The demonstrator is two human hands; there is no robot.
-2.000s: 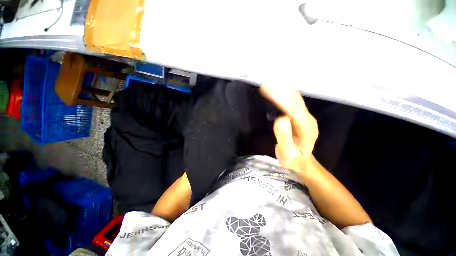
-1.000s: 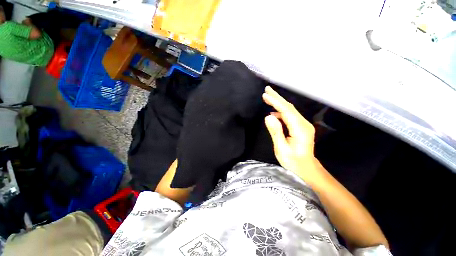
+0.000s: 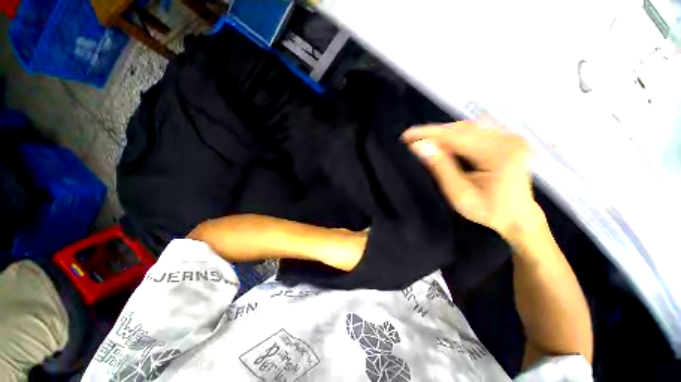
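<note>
A black garment piece [image 3: 403, 224] lies over my lap below the white table edge. My left forearm reaches into or under it from the left, and the cloth hides my left hand. My right hand [image 3: 478, 168] is over the right part of the black cloth, beside the table edge. Its fingers are curled, with a gap between thumb and forefinger, and nothing shows in it. It is slightly blurred.
The white table [image 3: 493, 52] runs diagonally at the upper right. A large black cloth heap [image 3: 194, 149] lies left of my lap. Blue crates [image 3: 67, 45], a wooden stool [image 3: 142, 26], a red crate [image 3: 104, 261] and another person's leg [image 3: 30, 321] are at the left.
The view has turned and shifted. My left forearm now reaches further right across my lap, and the black piece has moved right and lower with it. My right hand has moved closer to the table edge, fingers more curled.
</note>
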